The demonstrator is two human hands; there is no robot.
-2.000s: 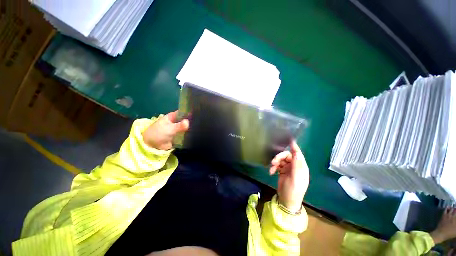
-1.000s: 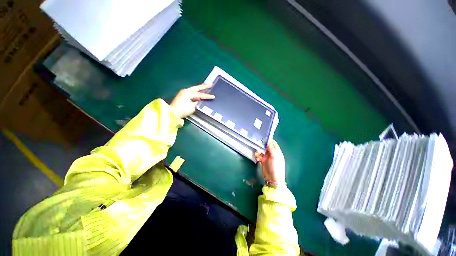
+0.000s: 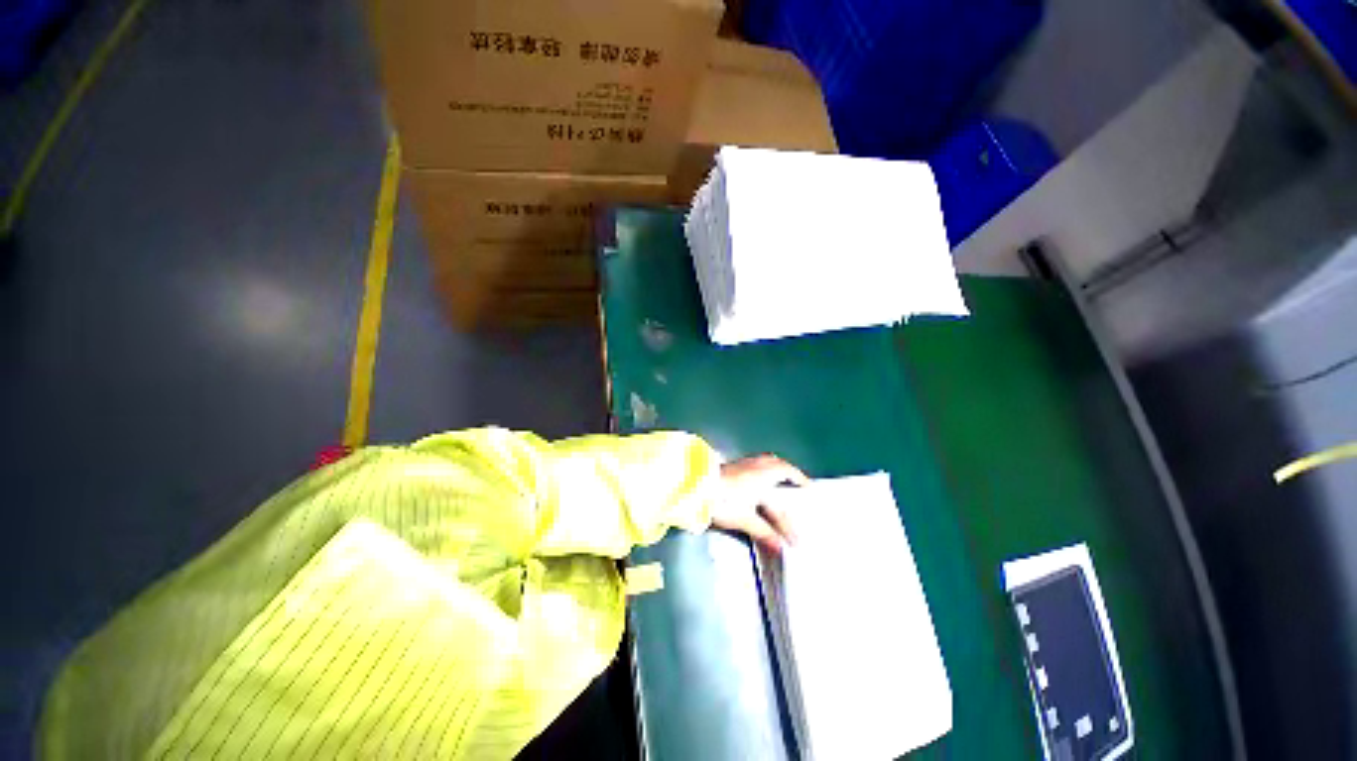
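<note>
A pile of white sheets [image 3: 863, 617] lies on the green mat in front of me, its lower end near the bottom of the picture. A thin dark edge [image 3: 777, 639] runs along its left side; whether this is a cover is not clear. My left hand [image 3: 756, 501] rests at the pile's upper left corner, with its fingers bent over the edge. Whether the fingers grip a sheet or only touch the pile is hidden. My right hand is not in view.
A thick white stack [image 3: 841, 245] stands at the bench's far end, beside brown cartons [image 3: 543, 89]. A white-bordered black sheet [image 3: 1075, 654] with small white squares lies at the right. A yellow tape tab [image 3: 643, 578] is on the bench's left edge. Blue containers [image 3: 893, 67] stand beyond.
The view has swung left towards the cartons. The black face with pale squares that both hands held is no longer seen on the pile; white shows on top. My right hand has left the picture.
</note>
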